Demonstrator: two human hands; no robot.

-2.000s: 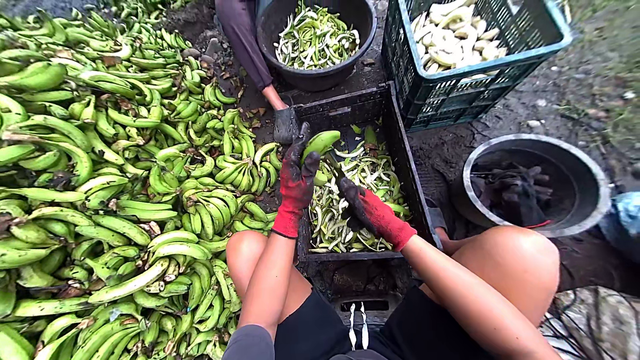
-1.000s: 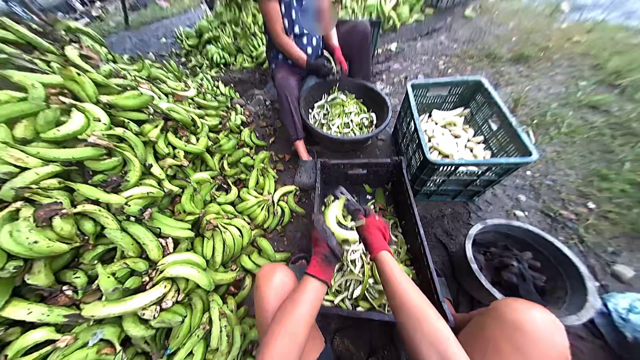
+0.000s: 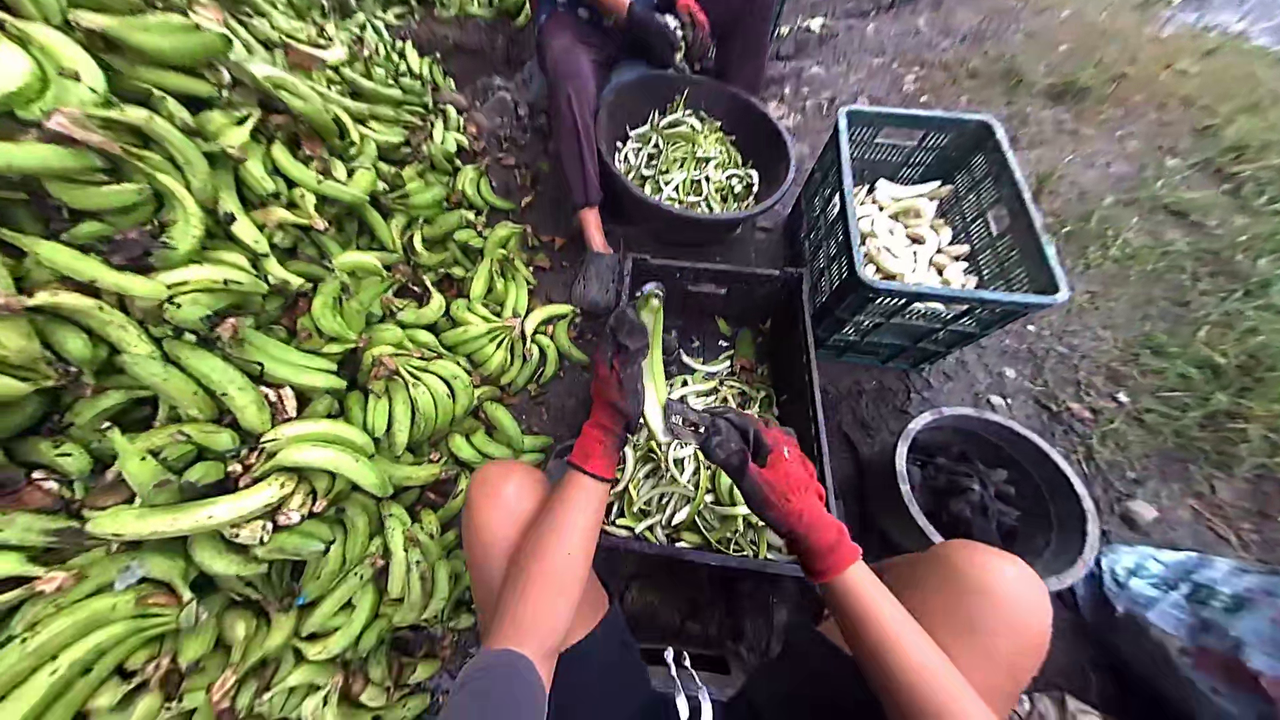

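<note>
My left hand [image 3: 617, 395], in a red glove with a dark palm, grips a partly peeled green plantain [image 3: 653, 365] that stands nearly upright over the black crate [image 3: 815, 400]. At the plantain's lower end, my right hand [image 3: 770, 480], gloved the same way, holds a small dark peeling tool [image 3: 685, 420]. Its blade is hard to make out. Strips of green and pale peel [image 3: 680, 500] cover much of the crate's bottom, below both hands.
Green plantains [image 3: 320, 390] are heaped at the left. A co-worker's gloved hands [image 3: 690, 25] show above a black tub [image 3: 790, 165] of peels. A green crate [image 3: 1020, 295] holds peeled plantains. A grey-rimmed basin [image 3: 1085, 500] with dark contents stands right of my knee.
The plantain, held across the crate in the two-second-old frame, now points lengthwise, and more of its pale flesh shows. The view has tilted and shifted between frames.
</note>
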